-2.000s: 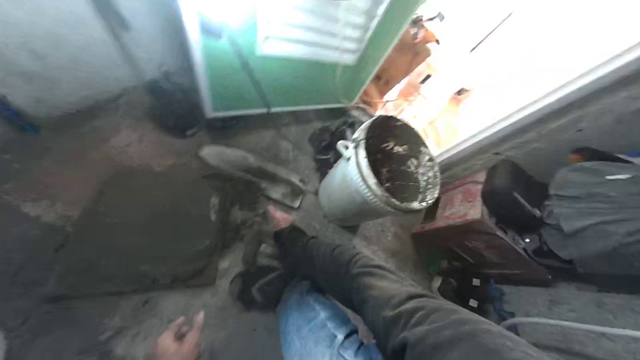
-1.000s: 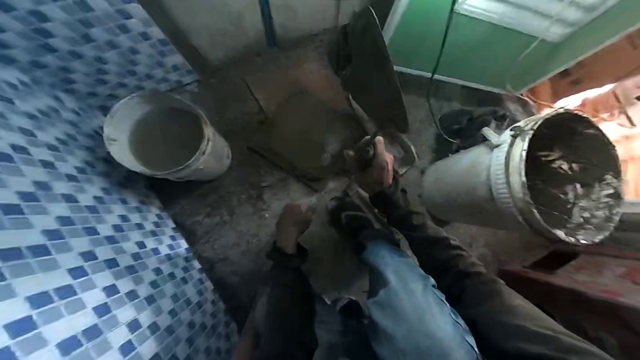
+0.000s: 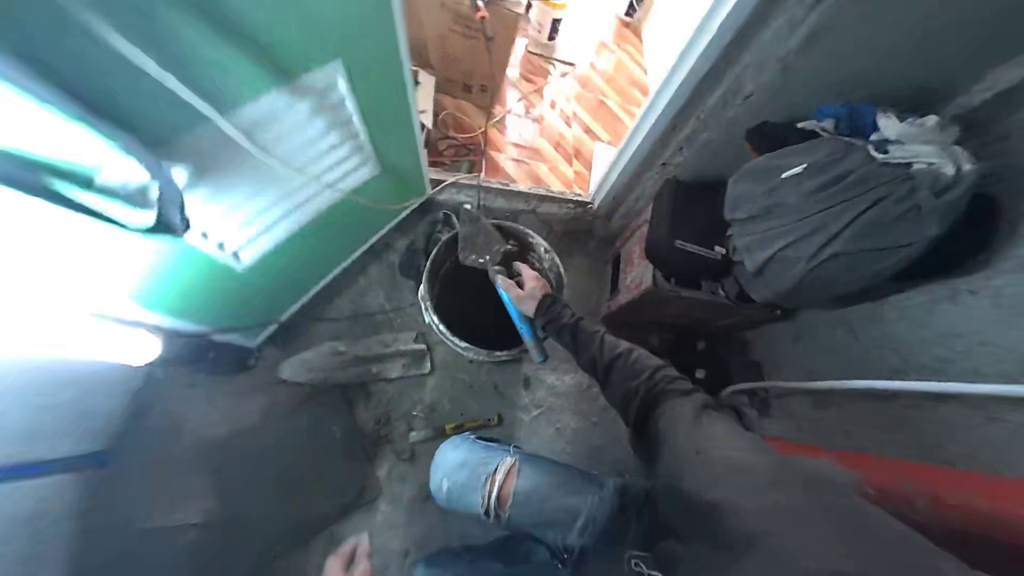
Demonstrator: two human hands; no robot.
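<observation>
My right hand (image 3: 524, 290) grips the blue handle of a trowel (image 3: 480, 238) over the mouth of a bucket (image 3: 433, 308). The trowel's grey metal blade points away from me above the bucket's dark inside; how full the bucket is cannot be made out. My left hand (image 3: 350, 558) is at the bottom edge, partly cut off, near the floor, and what its fingers do is unclear. A long, flat, grey-crusted tool (image 3: 356, 360) lies on the floor left of the bucket. Closer to my bent knee lies a small tool with a yellow part (image 3: 472, 425).
A green door with a louvred vent (image 3: 280, 164) stands at the left, beside a doorway with cables and a cardboard box (image 3: 468, 48) beyond. To the right, a black case and a dark cloth bundle (image 3: 840, 216) rest on a reddish box (image 3: 628, 268). A white hose (image 3: 872, 386) runs along the right.
My right hand has moved from the floor work area to above the bucket, with the trowel in it. The view has swung right, towards the doorway.
</observation>
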